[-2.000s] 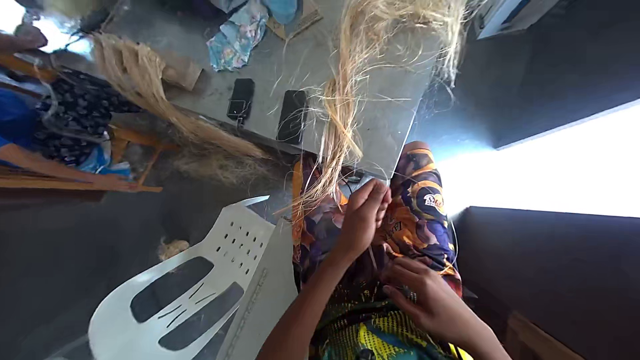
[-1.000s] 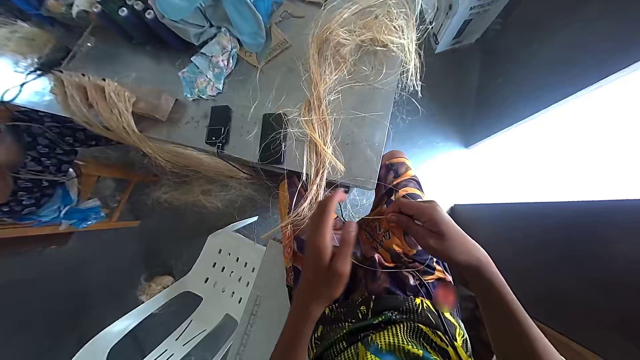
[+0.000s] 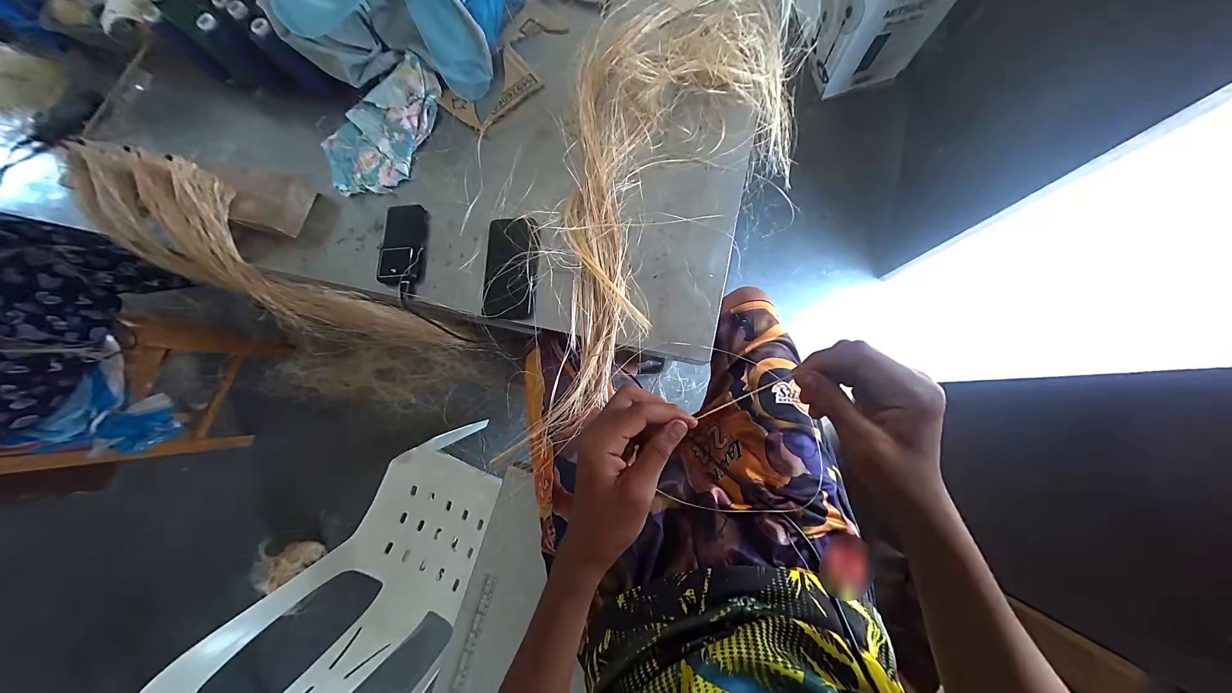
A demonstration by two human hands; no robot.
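My left hand (image 3: 630,462) pinches one end of a thin pale fiber strand (image 3: 739,397) between thumb and finger, above my lap. The strand runs taut up to my right hand (image 3: 871,409), whose thumb and fingers grip it too. A loose loop of fiber hangs below and between both hands, over the patterned shorts. Just beyond my left hand, a bundle of long straw-coloured fibers (image 3: 602,241) lies across the grey table (image 3: 679,279), its lower ends hanging over the edge.
A smartphone (image 3: 510,268) and a black device with a cable (image 3: 403,245) lie near the table edge. Another fiber bundle (image 3: 241,274) droops at the left. A white plastic chair (image 3: 433,520) stands at lower left, with a person's patterned clothing (image 3: 58,298) beyond. Floral cloth (image 3: 385,130) lies farther back.
My hands were close together above the lap one second ago; now they are farther apart, with a strand stretched between them. My right hand has moved up and outward from its earliest position.
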